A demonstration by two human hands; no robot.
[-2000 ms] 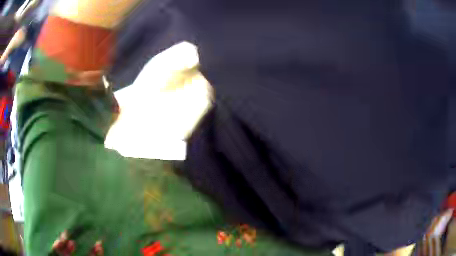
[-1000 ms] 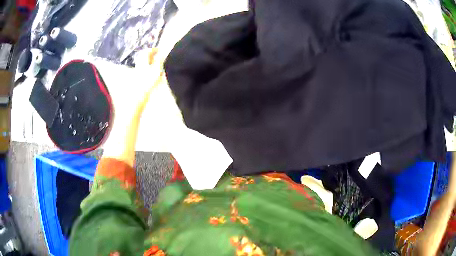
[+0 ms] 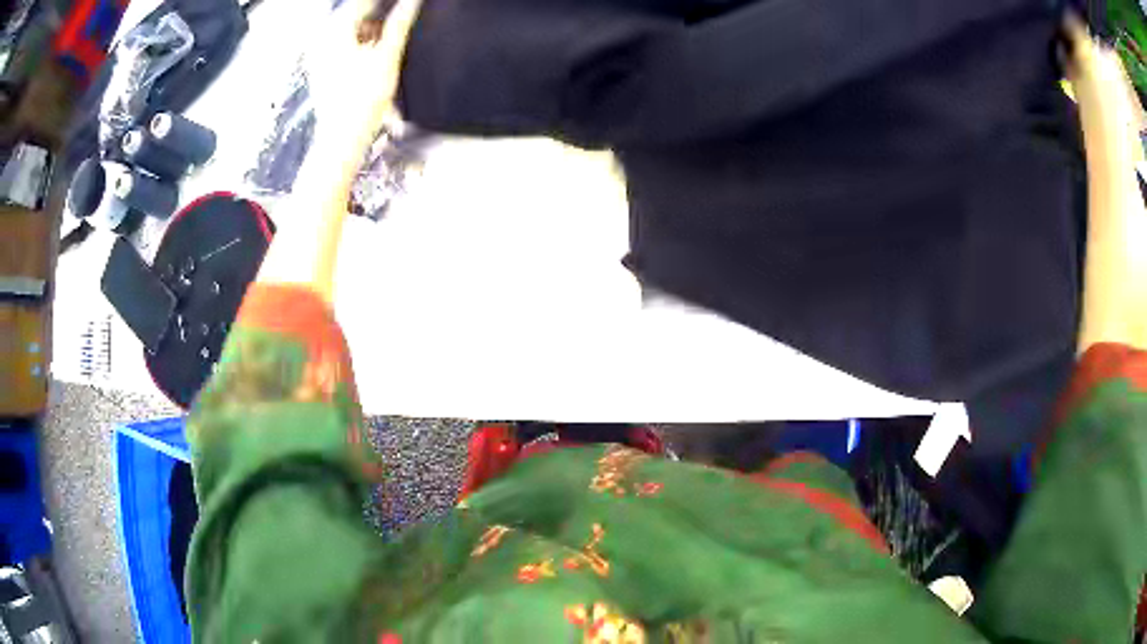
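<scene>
A large dark garment (image 3: 855, 214) lies across the far and right part of the white table and hangs over its front edge at the right. My left hand (image 3: 377, 28) is at the top, blurred and cut off by the frame edge, against the garment's left end; its fingers cannot be made out. My right hand (image 3: 1079, 57) is at the upper right, closed on the garment's right edge. The garment's pale collar is not clearly visible.
A round black dish with red rim (image 3: 208, 271) holds small shiny bits, with a dark flat rectangle (image 3: 136, 292) on its edge. Dark spools (image 3: 176, 141) and clear plastic (image 3: 141, 57) lie beyond. A blue crate (image 3: 141, 503) stands lower left.
The dark garment has moved away from me and spread, uncovering white table. My left hand has moved up and away. My right arm has come from the lower right up to the garment's right edge.
</scene>
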